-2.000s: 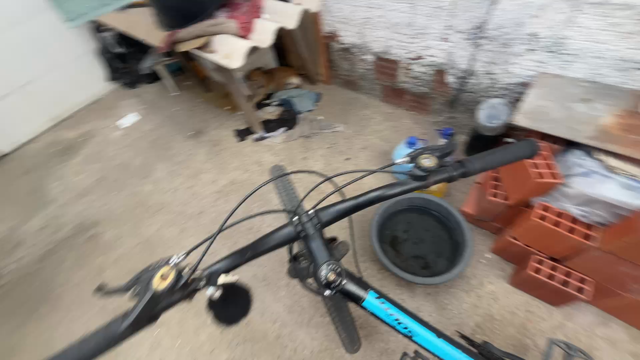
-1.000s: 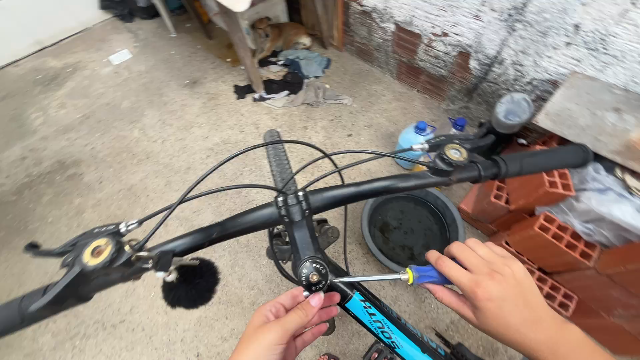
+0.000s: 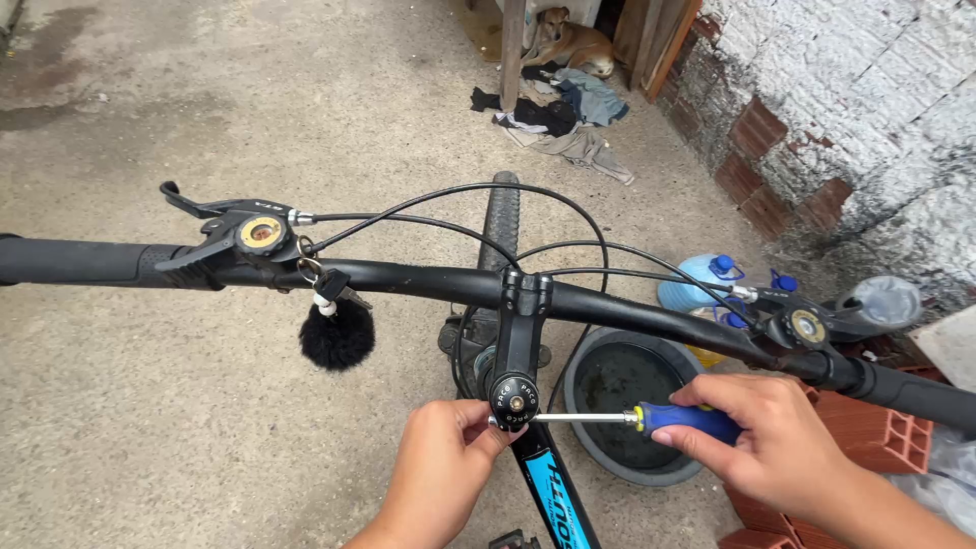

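A black bicycle handlebar spans the view, clamped by the stem with its round top cap. My right hand grips the blue and yellow handle of a screwdriver; its shaft points left and its tip meets the rear side of the stem below the cap, where the end is hidden. My left hand has thumb and index finger at the stem's rear left, pinching at a small metal part that is mostly covered. A black pompom keychain with a key hangs from the left side of the bar.
A grey basin of dark liquid stands right of the frame, beside plastic jugs and hollow bricks. Cloths lie on the concrete near a wooden post, and a dog rests behind them. A rough wall borders the right.
Two seconds ago no hands were in view; one second ago both were at the stem, with the screwdriver in my right hand. The view has shifted closer to the handlebar.
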